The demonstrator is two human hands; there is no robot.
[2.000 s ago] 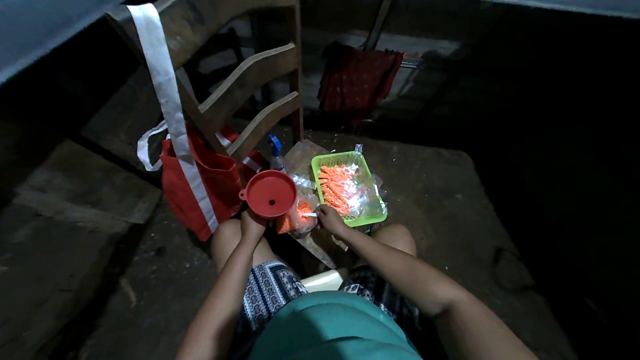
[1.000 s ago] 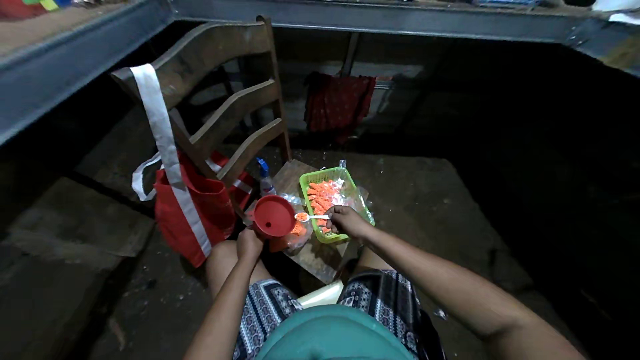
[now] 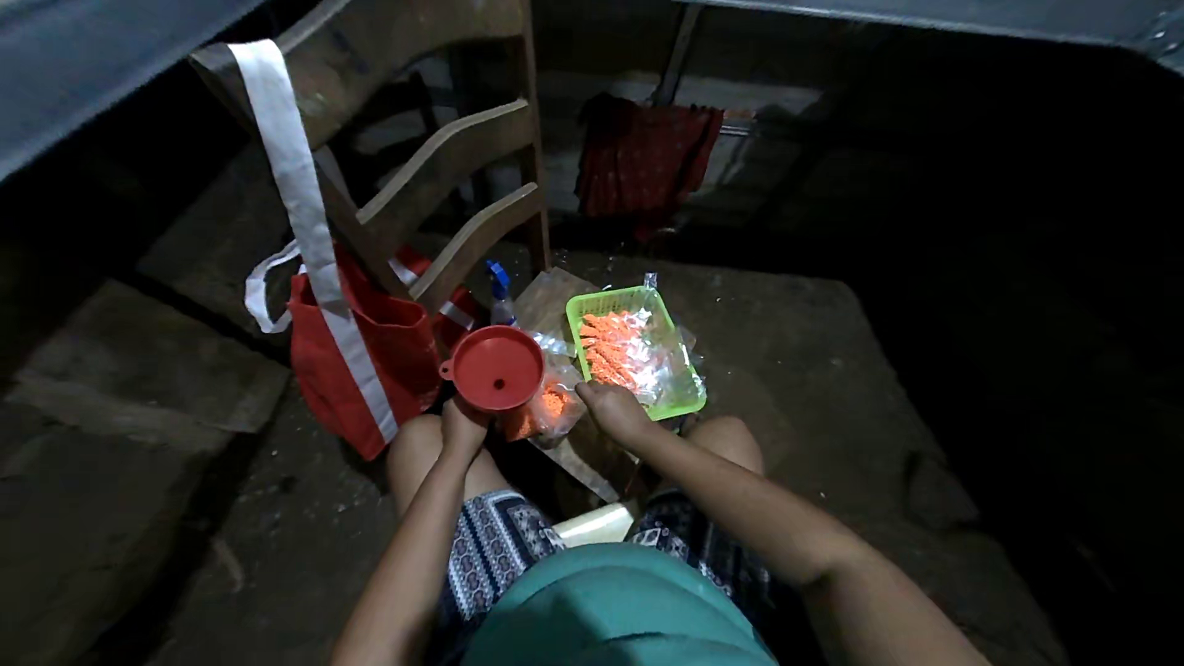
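My left hand is closed beneath a red plastic funnel, whose wide mouth faces up. To its right lies an open clear plastic bag with bright orange pieces inside. My right hand is at the bag's right edge, beside the green basket; its fingertips are partly hidden, and the spoon seen earlier does not show clearly. The light-green plastic basket holds several small clear packets filled with orange pieces and crumpled clear plastic.
A wooden chair stands at the left with a red and white cloth bag hanging from it. A bottle with a blue top stands behind the funnel. A dark red cloth hangs at the back. A metal-edged surface crosses the top.
A second ago my right hand held a white spoon with orange pieces next to the funnel; it has since moved back down toward the clear bag. My left hand keeps the funnel. The view has tilted.
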